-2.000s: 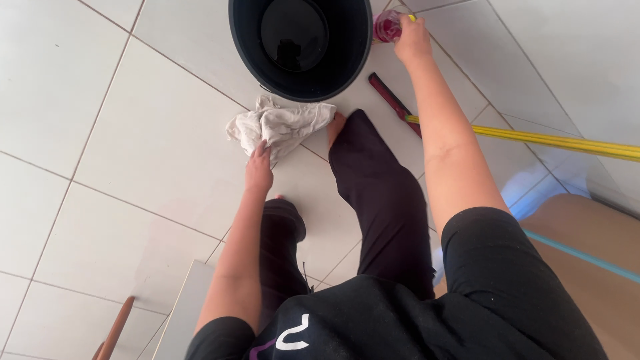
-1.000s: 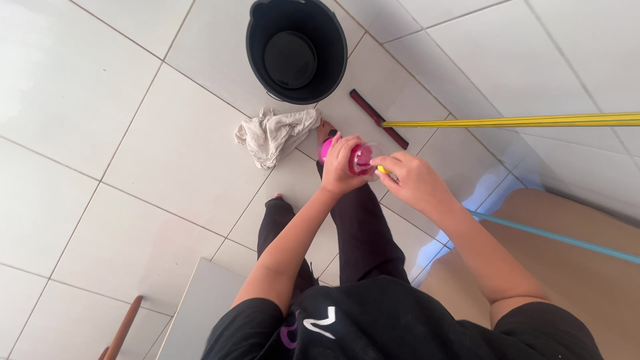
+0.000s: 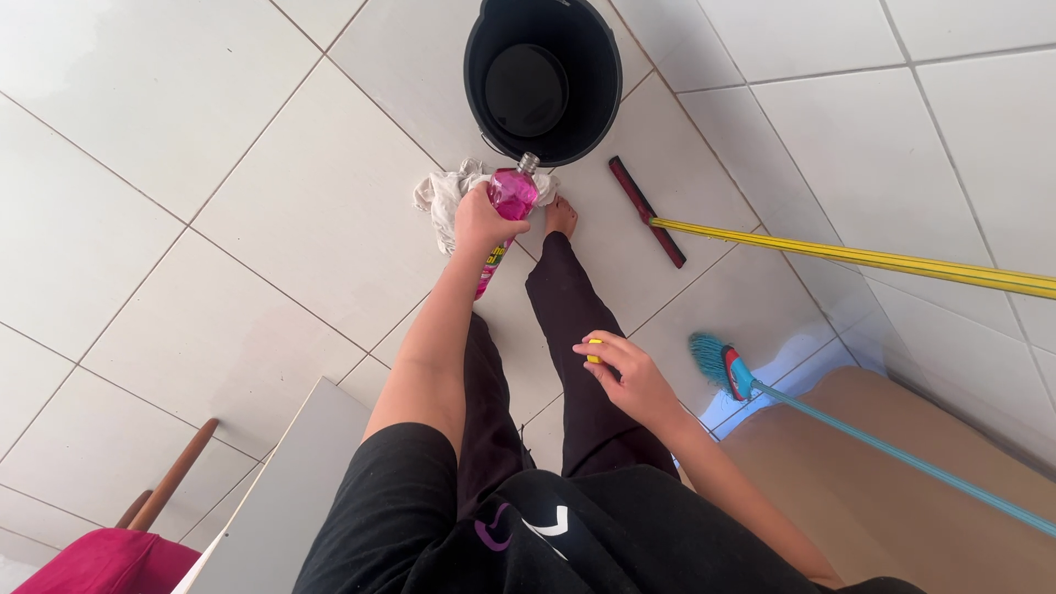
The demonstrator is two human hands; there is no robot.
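My left hand (image 3: pixel 483 221) grips a clear plastic bottle of pink liquid cleaner (image 3: pixel 512 195), its uncapped neck tilted toward the near rim of a black bucket (image 3: pixel 606 91). A little dark liquid seems to lie at the bucket's bottom. Between the fingers of my right hand (image 3: pixel 623 367) is a small yellow bottle cap (image 3: pixel 594 351), held above my right leg. Behind the bottle, a crumpled whitish cloth (image 3: pixel 443 198) lies on the floor below the bucket, partly hidden by my left hand and the bottle.
A red and black floor squeegee (image 3: pixel 635 194) with a yellow handle lies right of the bucket. A blue broom (image 3: pixel 714 363) is at the lower right beside a brown surface (image 3: pixel 858 445). A grey panel (image 3: pixel 289 487) and a pink chair (image 3: pixel 124 561) with wooden legs are lower left.
The yellow cap has come off the bottle and is in my right hand. My left hand, on the cloth two seconds ago, now holds the bottle near the bucket; my right hand has drawn back.
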